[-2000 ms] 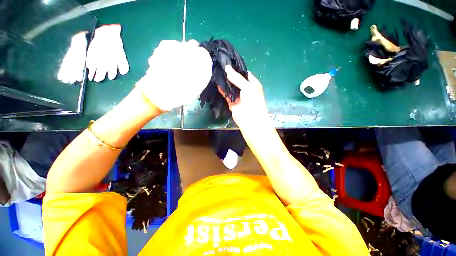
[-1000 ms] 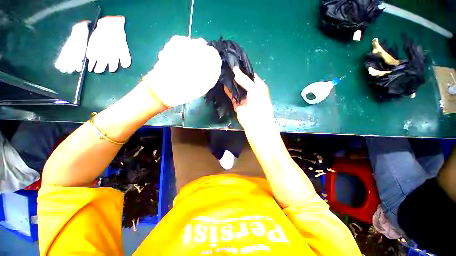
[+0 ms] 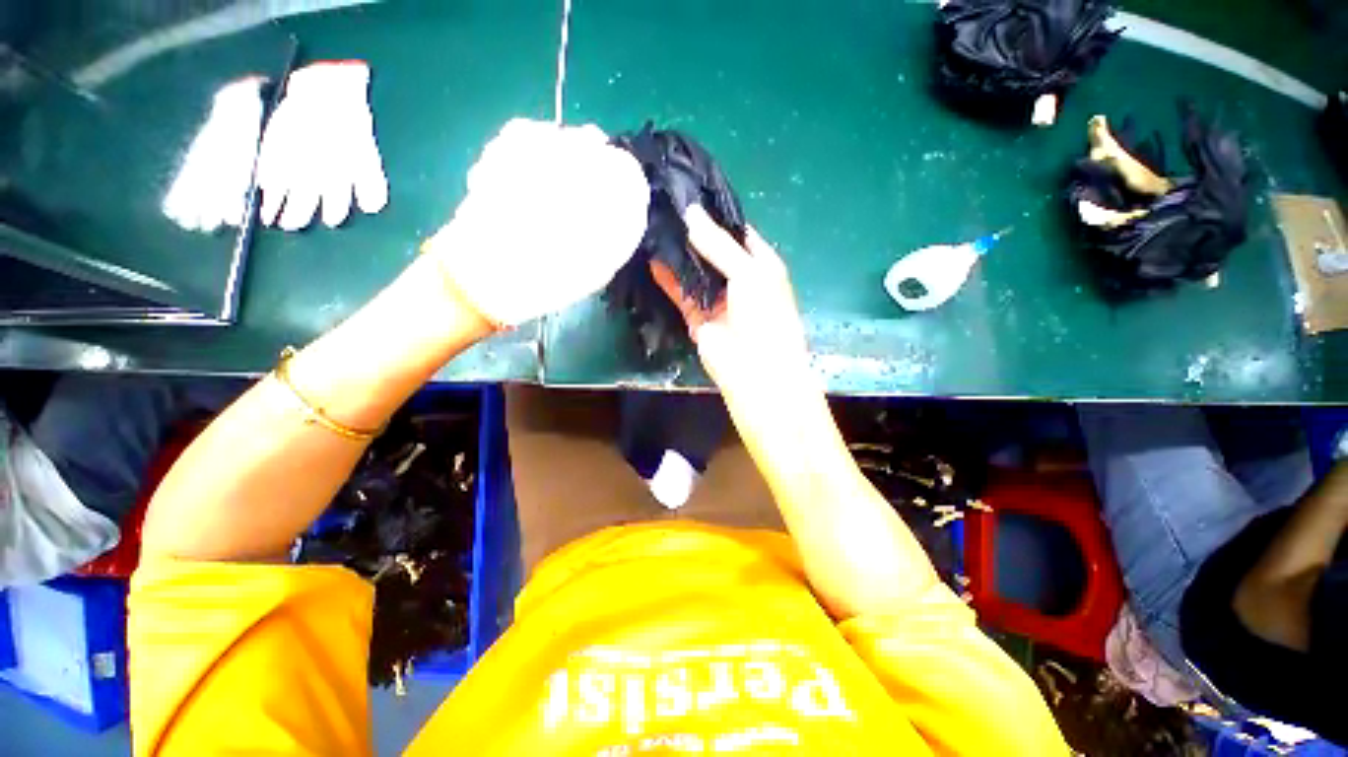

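A black tufted piece (image 3: 683, 185) is held between my hands, above the front part of the green bench. My left hand (image 3: 555, 222), in a thick white knit glove, presses on its left side; glare hides the glove's finger detail. My right hand (image 3: 735, 289) looks bare and grips the piece from the right, with the thumb and fingers around its lower right side. No beige stem shows on this piece. A small white glue bottle (image 3: 930, 278) with a blue tip lies on the bench to the right of my hands.
Spare white gloves (image 3: 322, 145) lie at left by a dark-edged glossy panel (image 3: 118, 192). Black pieces with beige stems (image 3: 1161, 200) sit at right, beside a tan pad (image 3: 1313, 263). Below are a blue bin (image 3: 492, 518), a red stool (image 3: 1044, 565) and a seated person's jeans (image 3: 1168, 510).
The view has shifted slightly. Both hands keep hold of the black piece in nearly the same pose. At far right, the other person's arm has come further into view.
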